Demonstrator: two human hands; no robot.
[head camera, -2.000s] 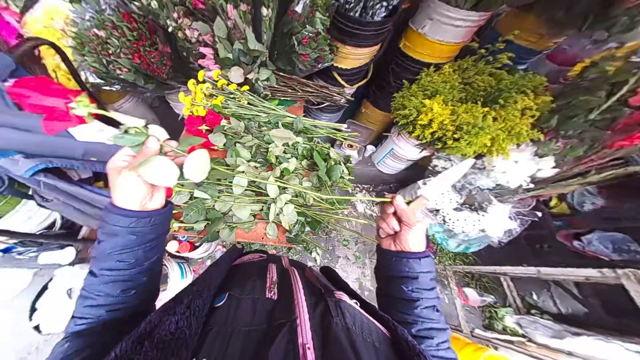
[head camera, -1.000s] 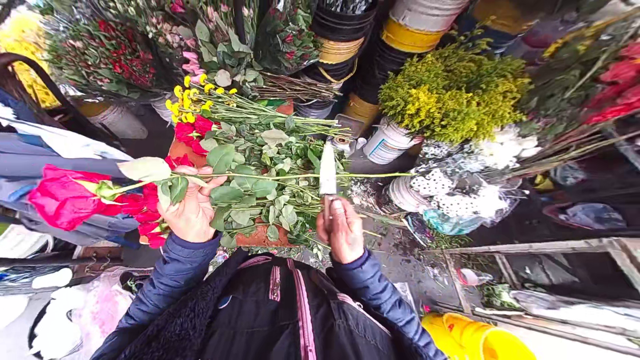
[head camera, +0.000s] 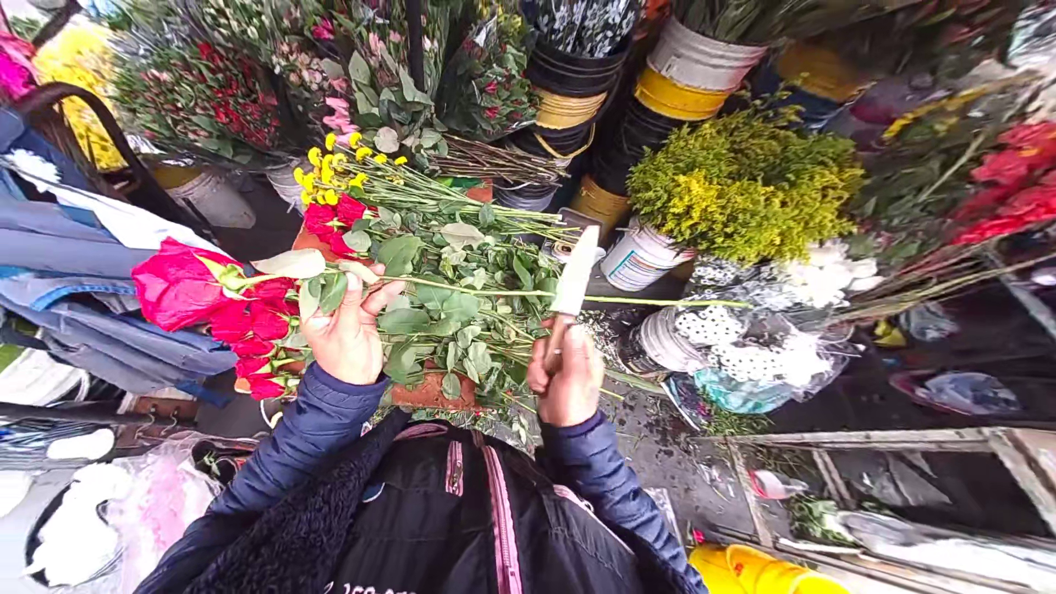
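My left hand pinches the upper stem of a long red rose, whose bloom points to the left. Its stem runs right, across the blade of a kitchen knife. The wooden-looking handle of that knife is in the fist of my right hand, blade upward. Whether the edge touches the stem I cannot tell. Beneath both hands lies a heap of leafy cut stems, with more red roses at its left end and small yellow flowers behind.
Stacked buckets stand at the back. A white bucket is below a yellow-green bunch. White flowers in clear wrap lie to the right, above a wooden frame. Dark blue cloth hangs at the left; a yellow container is at lower right.
Since two seconds ago my right hand has come inward from the right, with the knife blade now upright across the stem. My left hand has moved right with the rose.
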